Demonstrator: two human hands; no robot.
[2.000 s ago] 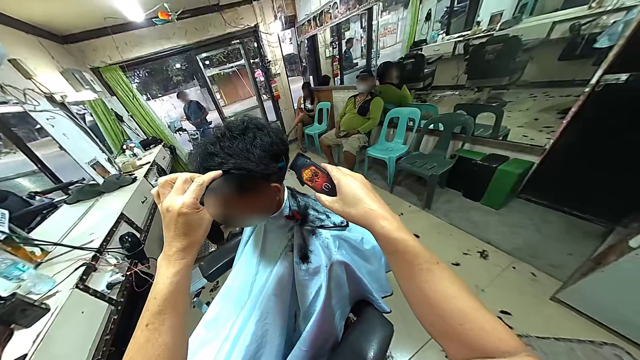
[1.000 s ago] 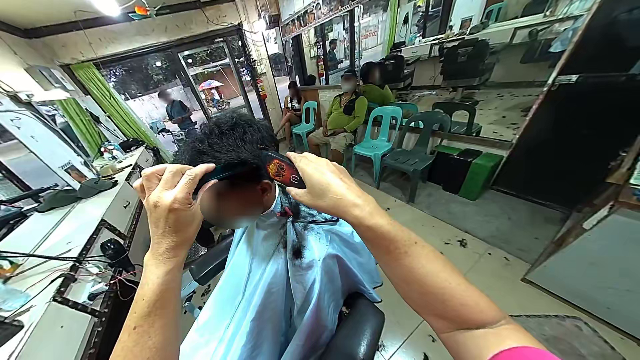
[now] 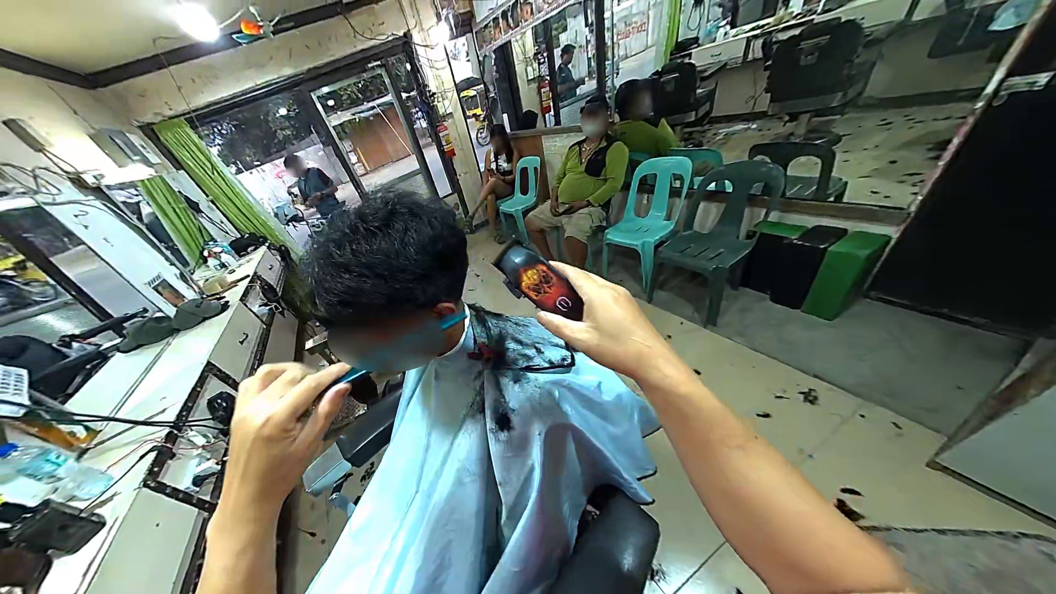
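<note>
A seated person with dark hair point(image 3: 388, 256) is draped in a light blue barber cape point(image 3: 462, 470), with cut hair lying over the shoulder. My left hand point(image 3: 285, 412), at the lower left of the head, grips one end of a comb point(image 3: 353, 375). The comb slants up across the side of the head towards the ear; its middle is blurred. Held in my right hand point(image 3: 606, 318) is a black hair clipper point(image 3: 540, 280) with a red and orange design, right of the head and apart from the hair. Cut hair point(image 3: 503, 417) clings to the cape.
A long counter point(image 3: 177, 363) with cables, a cap and bottles runs along the left. The barber chair's armrest point(image 3: 615, 540) shows below the cape. People sit near green plastic chairs point(image 3: 652, 206) against the mirrored wall. Hair clippings lie on the tiled floor point(image 3: 767, 412).
The clipper has come away from the side of the head, where it was one second ago. My left hand and the comb have moved lower, from the front of the hair to beside the face.
</note>
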